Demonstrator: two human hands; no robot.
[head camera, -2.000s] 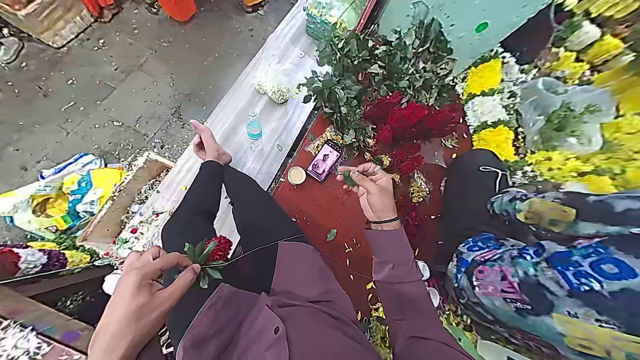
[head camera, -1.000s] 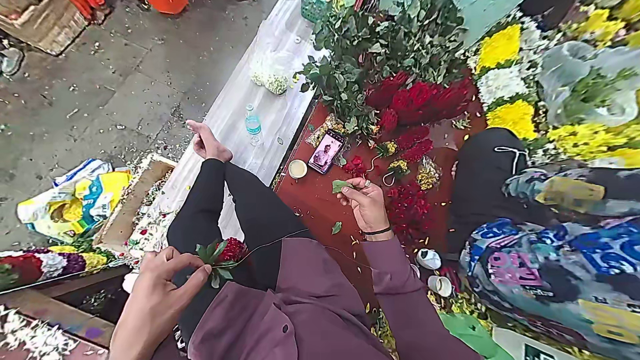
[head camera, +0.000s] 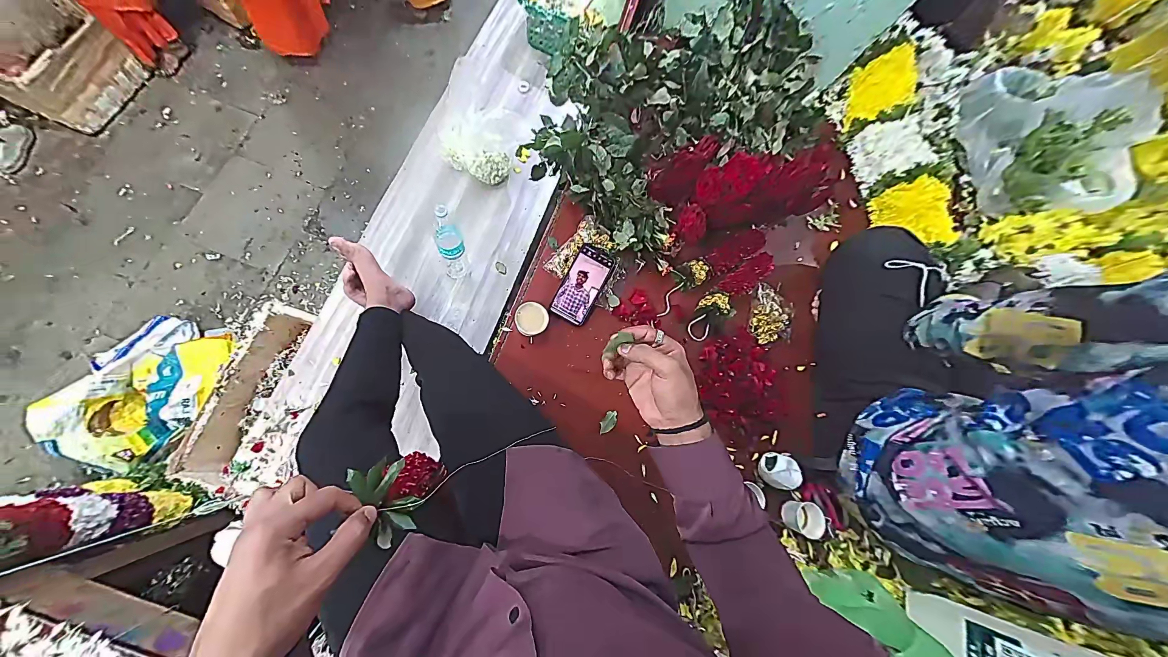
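My left hand, at the lower left, pinches a small bunch of green leaves against a red flower above my lap. A thin thread runs from the flower over my lap toward the right. My right hand holds a green leaf between thumb and fingers, over the red surface. A loose leaf lies below that hand. Beyond it are a phone with its screen lit, a cup of drink, red petals and a heap of red flowers.
Leafy stems lie at the top. A plastic bottle and bagged white flowers are on the white sheet. A person in patterned clothing sits close at right, beside yellow and white flowers. Used cups lie near my right sleeve.
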